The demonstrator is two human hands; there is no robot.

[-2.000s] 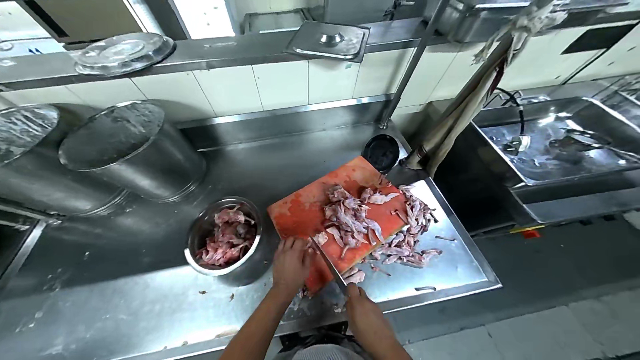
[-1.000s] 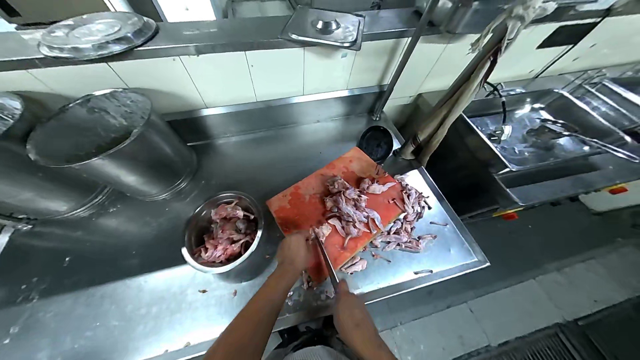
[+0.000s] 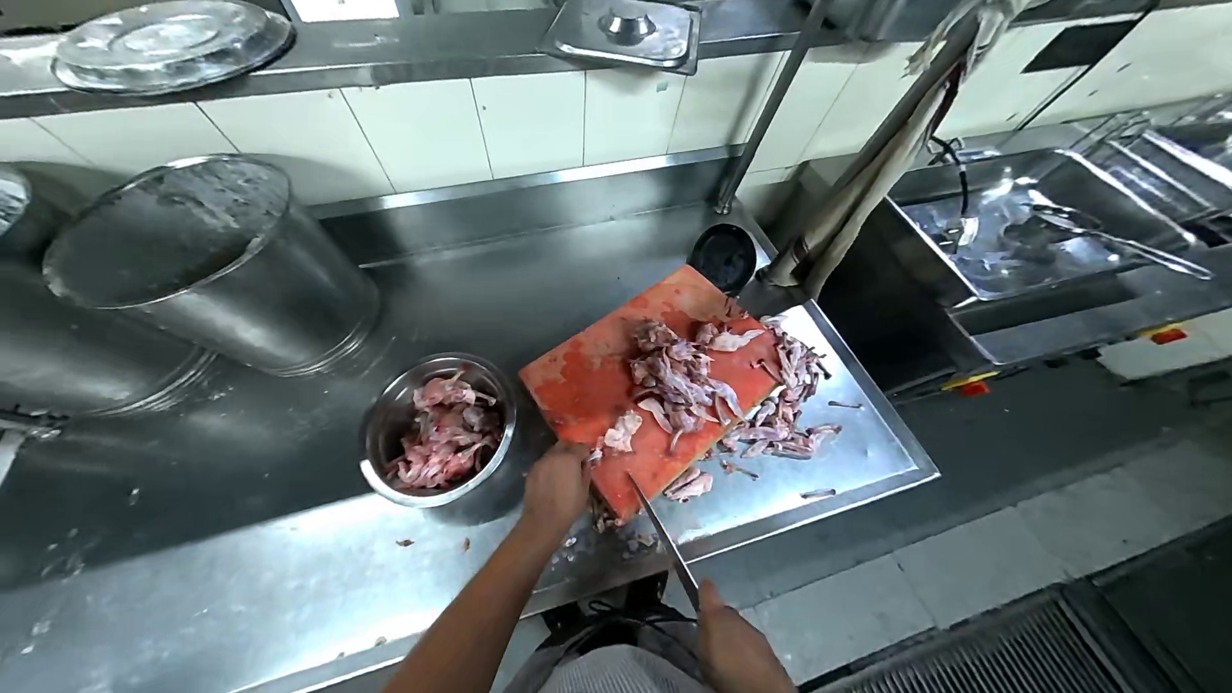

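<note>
A red cutting board (image 3: pixel 587 371) lies at an angle on the steel counter, with a heap of raw meat pieces (image 3: pixel 679 375) on it. My right hand (image 3: pixel 736 645) grips a knife (image 3: pixel 669 544), its tip over the board's near end. At the board's left near corner is my left hand (image 3: pixel 558 486), its fingertips by a small scrap; whether they pinch it is unclear. A pale meat piece (image 3: pixel 623 431) lies just beyond. More cut pieces (image 3: pixel 784 414) are spread on the counter right of the board. To the left, a steel bowl (image 3: pixel 371 472) holds raw meat.
Large metal pots (image 3: pixel 289 279) stand at the left. Beyond the board sits a round black dish (image 3: pixel 724 258), near a post wrapped in cloth (image 3: pixel 852 207). A sink (image 3: pixel 1049 279) with utensils is at the right. Lids (image 3: pixel 635 43) rest on the shelf above.
The knife and my right hand have drawn back toward my body, away from my left hand. My left hand has shifted to the board's left near edge. The view has shifted somewhat.
</note>
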